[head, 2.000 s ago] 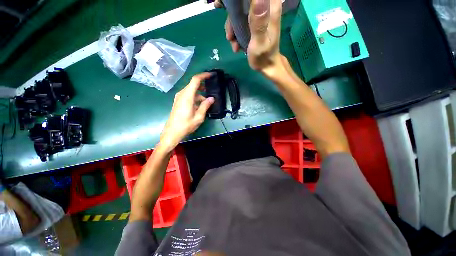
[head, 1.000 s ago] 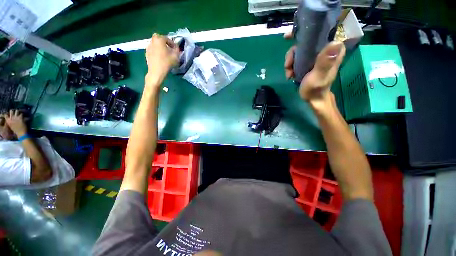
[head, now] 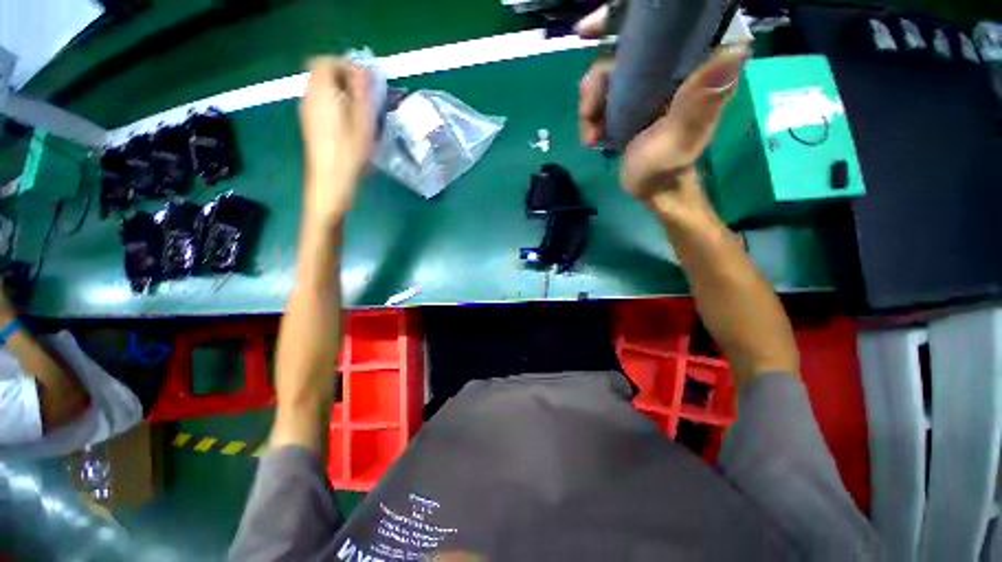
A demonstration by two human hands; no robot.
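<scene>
My right hand (head: 681, 121) is closed around the thick grey electric screwdriver (head: 659, 66) at the top, right of centre. Its bit is hidden. My left hand (head: 338, 115) is at the far side of the bench over a crinkled clear plastic bag (head: 371, 82). It is blurred, and I cannot tell whether its fingers hold anything. A second clear bag (head: 434, 143) with pale contents lies right of it. A black housing assembly (head: 558, 220) lies on the green bench in front of me, touched by neither hand.
Black finished units (head: 225, 233) stand in two rows at the left. A green box (head: 797, 137) is at the right, beside a black mat (head: 923, 165). Red divided bins (head: 374, 384) sit below the bench edge. Another person's arm (head: 39, 357) shows at far left.
My left hand has let go of the black housing and moved away to the plastic bag at the far side. My right hand still holds the screwdriver. The view has shifted.
</scene>
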